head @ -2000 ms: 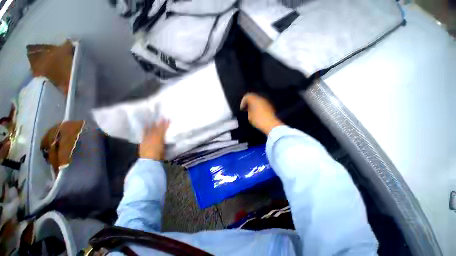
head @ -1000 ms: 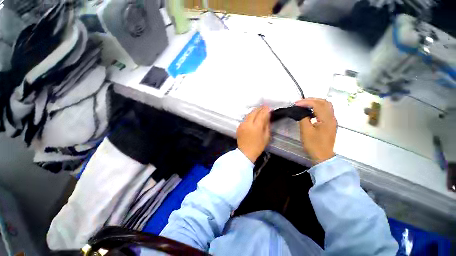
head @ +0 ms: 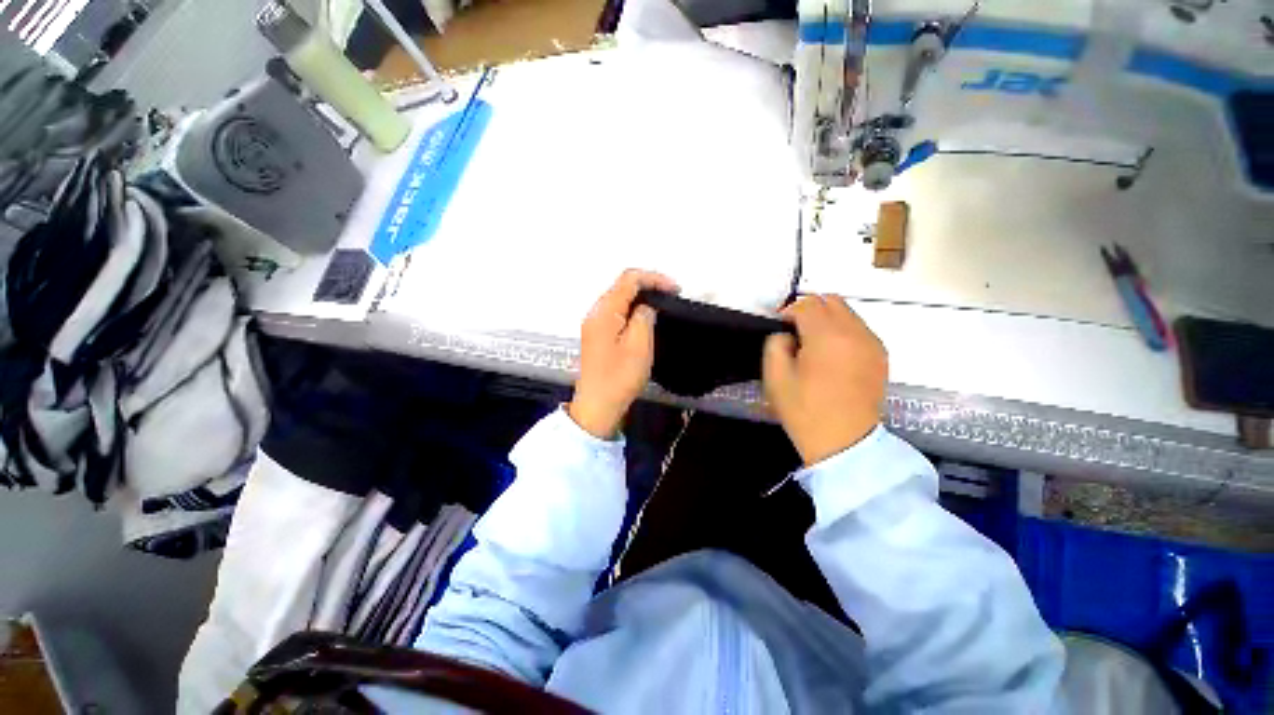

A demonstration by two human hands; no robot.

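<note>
A small black folded band [head: 710, 345] is stretched between my two hands at the table's front edge. My left hand [head: 615, 349] grips its left end and my right hand [head: 827, 370] grips its right end. A white garment panel [head: 671, 168] with a dark right edge lies flat on the table behind the band. The needle and presser foot area [head: 824, 196] is behind and right of my hands, not touching the band. A tan block [head: 890, 235] sits just right of the needle.
White sewing machine head [head: 1062, 84] at upper right. Snips [head: 1135, 296] and a dark phone [head: 1229, 366] lie at the right. A grey box with round grille [head: 259, 161] and pale green cylinder [head: 349, 87] stand at left. Piled pieces [head: 182, 363] hang far left; white panels [head: 266, 559] lie below the table.
My hands have left the white cloth stack low down and now hold the black band at the table. Since one second ago the band is opened wider and the view has shifted right, showing the machine.
</note>
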